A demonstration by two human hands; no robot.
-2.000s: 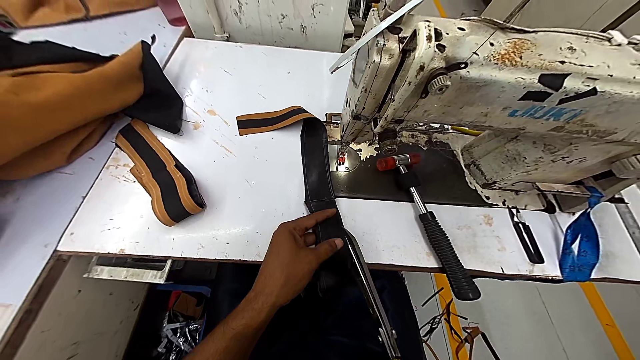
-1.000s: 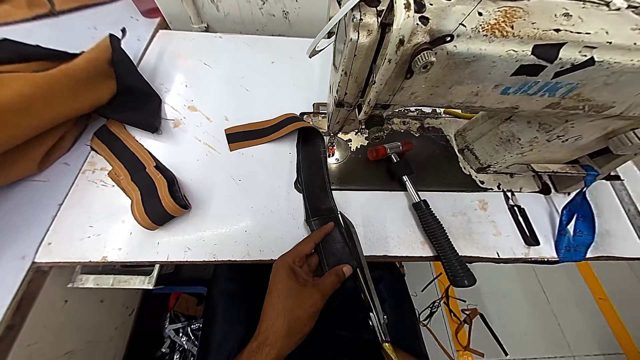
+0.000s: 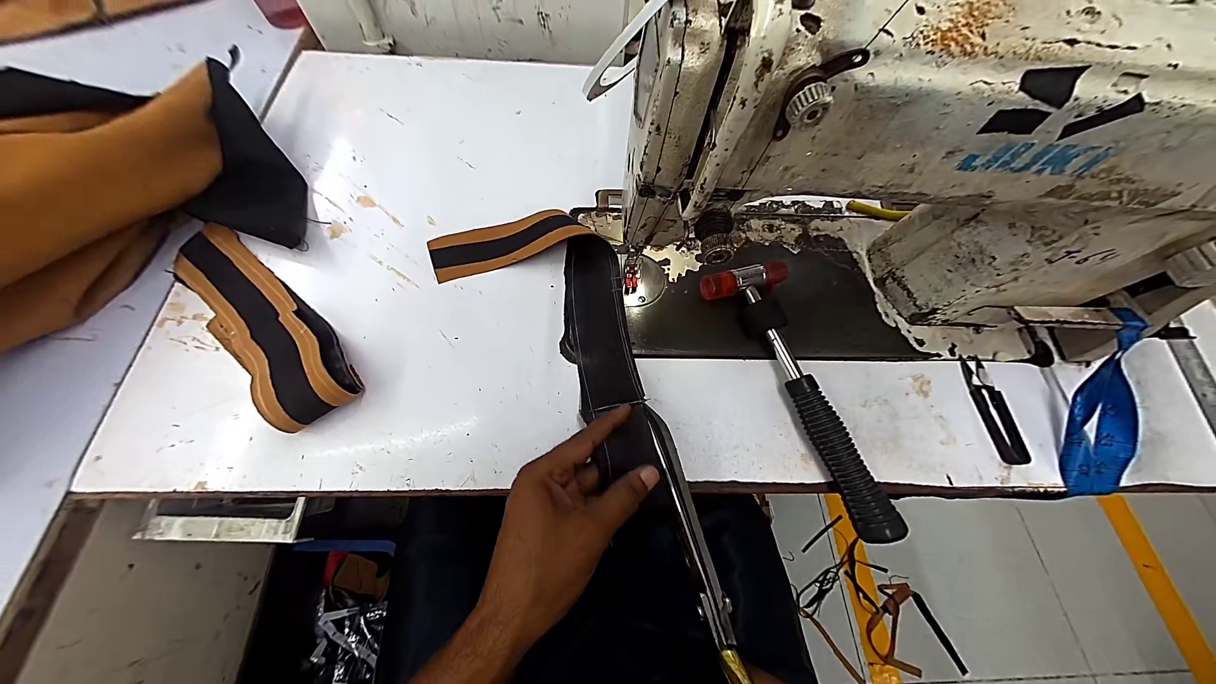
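Observation:
A black strip with tan edging (image 3: 608,323) lies curved beside the sewing machine's needle plate, its striped end turned to the left. My left hand (image 3: 560,513) holds its near part at the table edge, index finger and thumb on top. Long metal scissors (image 3: 689,532) lie along the strip's right side, tips near a cross seam; whether the blades are apart is unclear. At the bottom edge, a sliver of my right hand (image 3: 762,674) shows by their yellow-wrapped handle; most of it is out of frame. Another folded tan-and-black strip (image 3: 271,332) rests on the left.
A worn white sewing machine (image 3: 931,123) stands at the right. Before it lie a red-headed mallet (image 3: 836,446), black thread snips (image 3: 996,413) and a blue tape measure (image 3: 1102,427). Tan and black fabric (image 3: 114,190) is heaped at the left. Strip scraps (image 3: 888,617) are below the table edge.
The scissors have moved farther up along the strip's right side, their tips now near the cross seam. My left hand stays on the strip with a small shift of its fingers.

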